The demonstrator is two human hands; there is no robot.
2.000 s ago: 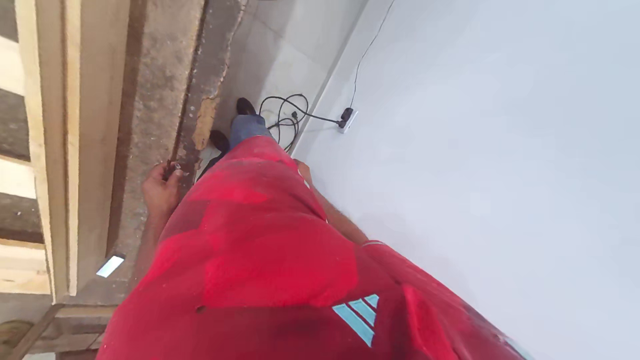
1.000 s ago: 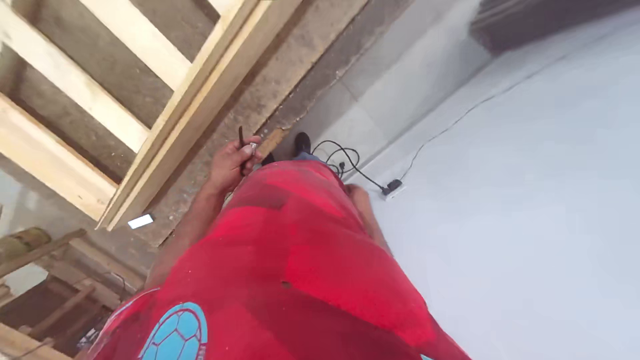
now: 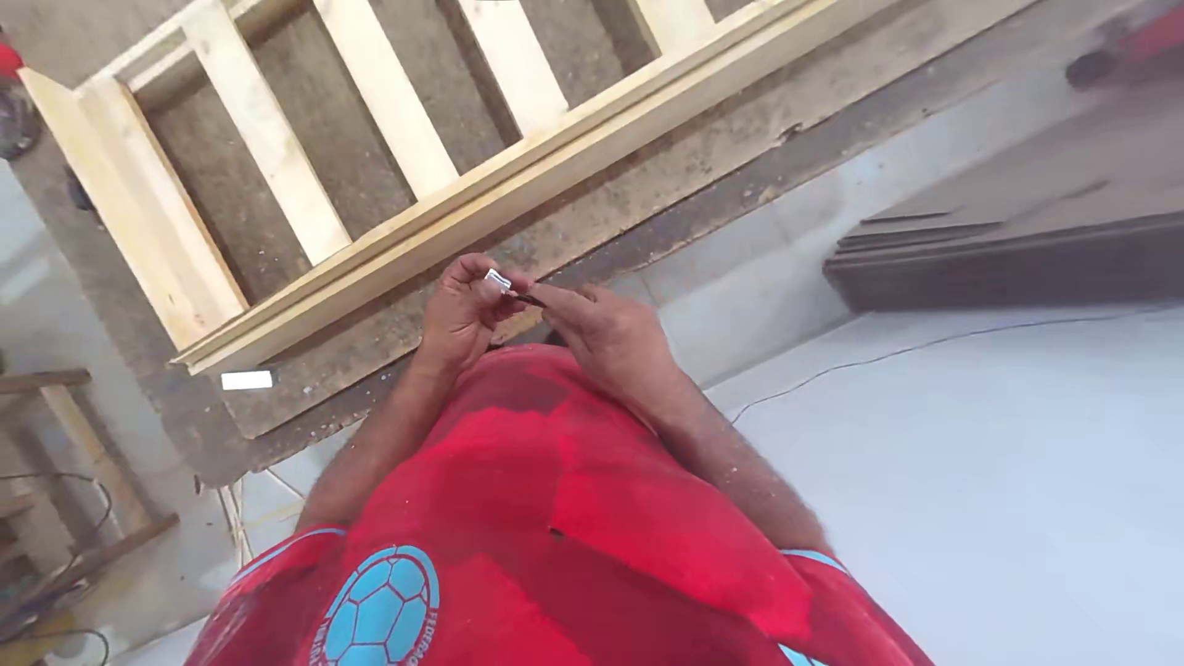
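Observation:
Both my hands meet in front of my red shirt, above the edge of a worn workbench (image 3: pixel 647 199). Between the fingers of my left hand (image 3: pixel 467 310) is a small white piece (image 3: pixel 498 281); its kind is too small to tell. My right hand (image 3: pixel 610 333) grips a thin dark object (image 3: pixel 528 300) that reaches toward the left fingertips; what it is cannot be made out. Just beyond the hands lies a wooden frame (image 3: pixel 518 199) of pale boards with several crosspieces. A small white block (image 3: pixel 247 380) rests on the bench near the frame's corner.
A white panel surface (image 3: pixel 980 481) spreads on the right, with a thin cable (image 3: pixel 860 363) across it. Dark stacked sheets (image 3: pixel 999 259) stand at the upper right. On the lower left are a wooden stand (image 3: pixel 92 453) and a cable (image 3: pixel 106 504).
My right hand has come up from beside my body to meet my left hand, which held a dark thin object a second ago. The view has turned toward the frame.

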